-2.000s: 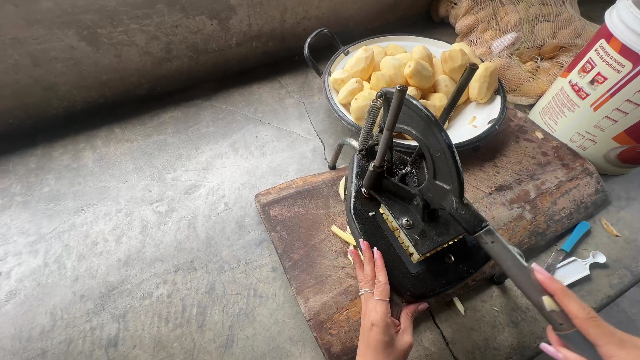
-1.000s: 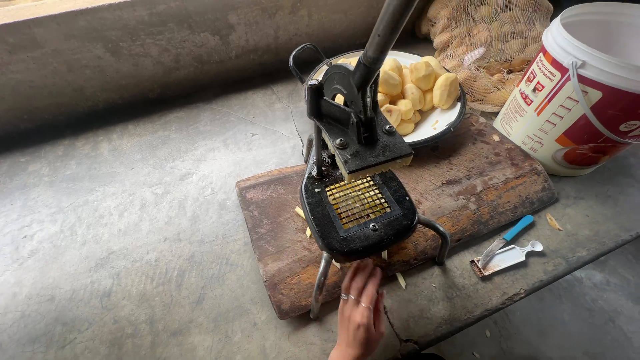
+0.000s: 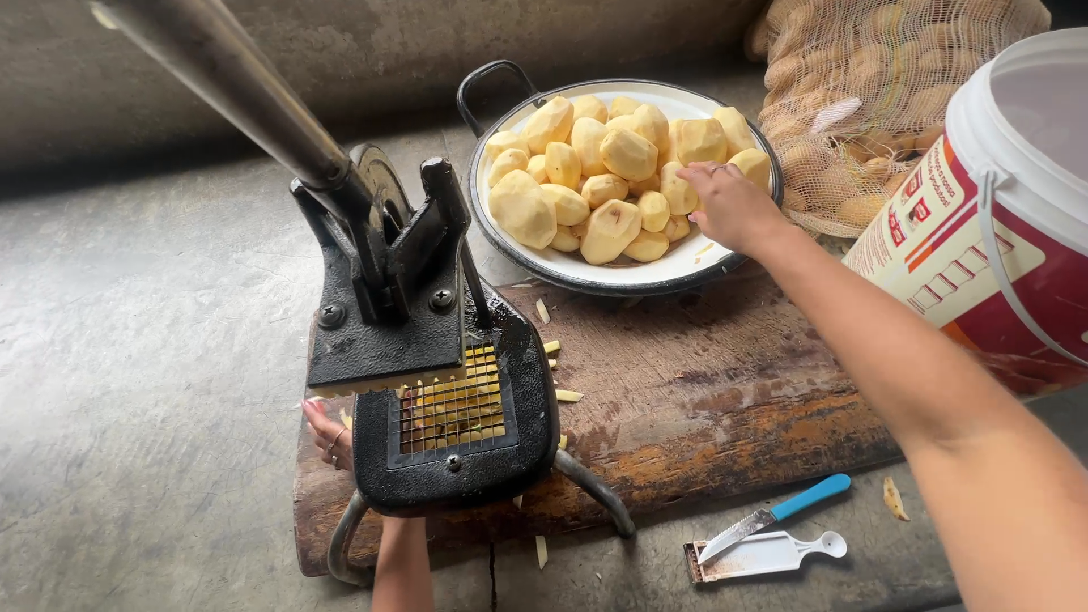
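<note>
My right hand (image 3: 733, 204) reaches into a white enamel pan (image 3: 705, 276) with a dark rim, its fingers on a peeled potato (image 3: 678, 188) at the right of the heap. Whether the fingers grip it cannot be told. A black cast-metal potato cutter (image 3: 544, 399) stands on curved legs at the left, its lever raised and its pusher block (image 3: 387, 353) above the cutting grid (image 3: 450, 404). Yellow potato pieces show through the grid. Beneath and beside the cutter's left edge is my left hand (image 3: 331, 438), partly hidden by the frame; what it holds is not visible.
A thick wooden board (image 3: 705, 374) lies under the cutter and pan, with potato strips (image 3: 568, 396) on it. At the right stand a lidless plastic bucket (image 3: 952, 212) and a mesh sack of potatoes (image 3: 850, 110). A blue-handled knife (image 3: 812, 497) rests on a white peeler (image 3: 765, 554) in front.
The cutter's lever, which my right hand held down two seconds ago, now stands raised. My right hand has come into view at the pan. My left hand has moved under the cutter's left side.
</note>
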